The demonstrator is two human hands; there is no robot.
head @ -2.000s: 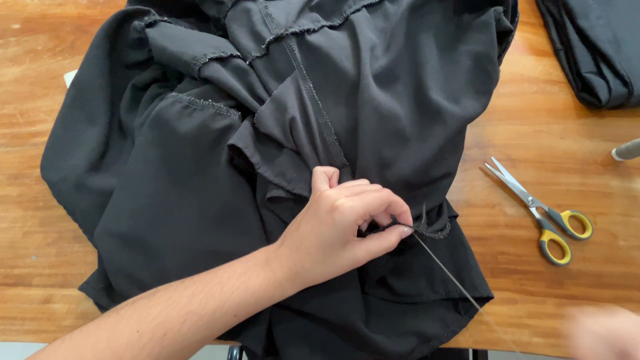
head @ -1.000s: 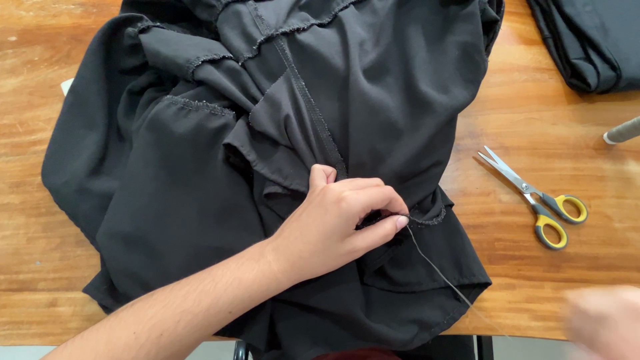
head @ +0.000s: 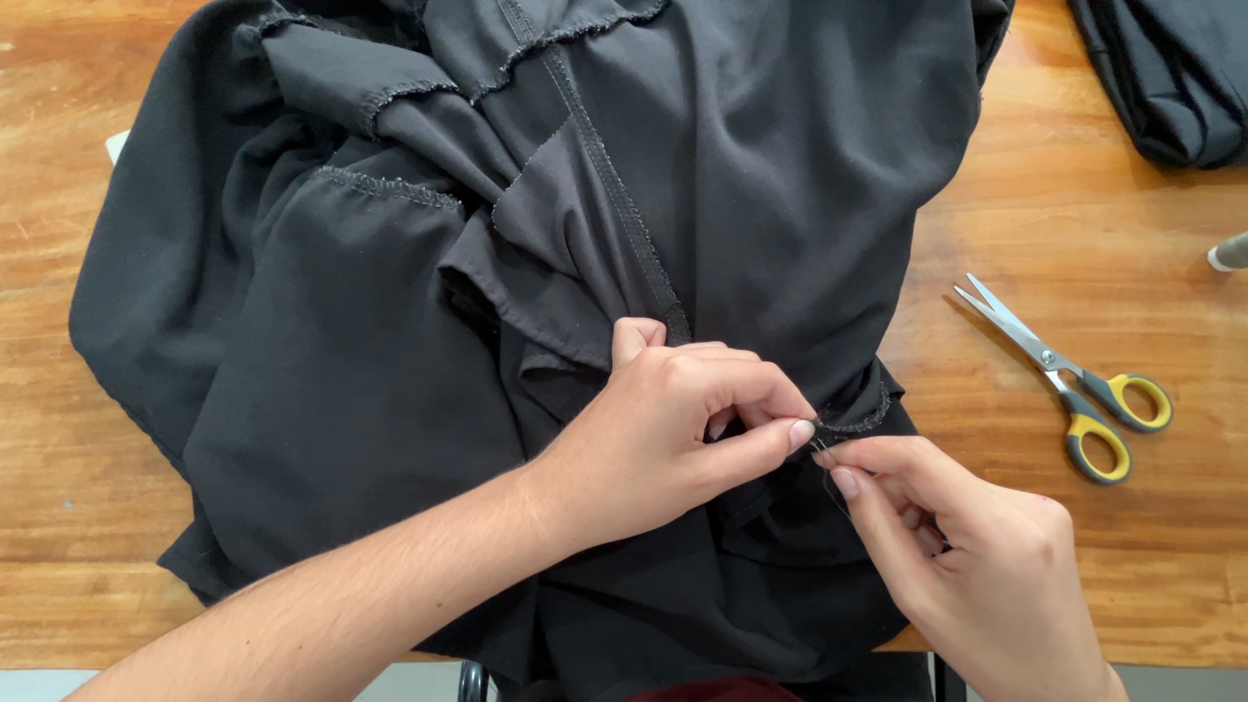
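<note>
A black fabric garment (head: 361, 322) with overlocked seams lies bunched over the wooden table's near edge. My left hand (head: 697, 419) pinches a fold of it between thumb and index finger, at the lower right of the cloth. Close beside those fingertips, my right hand (head: 960, 531) has its thumb and index finger pressed together on a thin sewing needle, most of which is hidden. A fine thread (head: 837, 495) trails near the right fingertips. Scissors (head: 1058, 375) with yellow and grey handles rest on the table to the right, blades slightly apart.
At the top right lies another piece of folded black fabric (head: 1175, 78). A grey cylindrical object (head: 1230, 253) shows at the right edge. The wooden table (head: 1170, 556) ends near the bottom of the view, and a small white item (head: 117, 146) peeks out at the left.
My right hand has come in from the blurred lower right to the left fingertips. The thread, earlier stretched toward the lower right, is now slack. My left hand keeps its pinch on the cloth.
</note>
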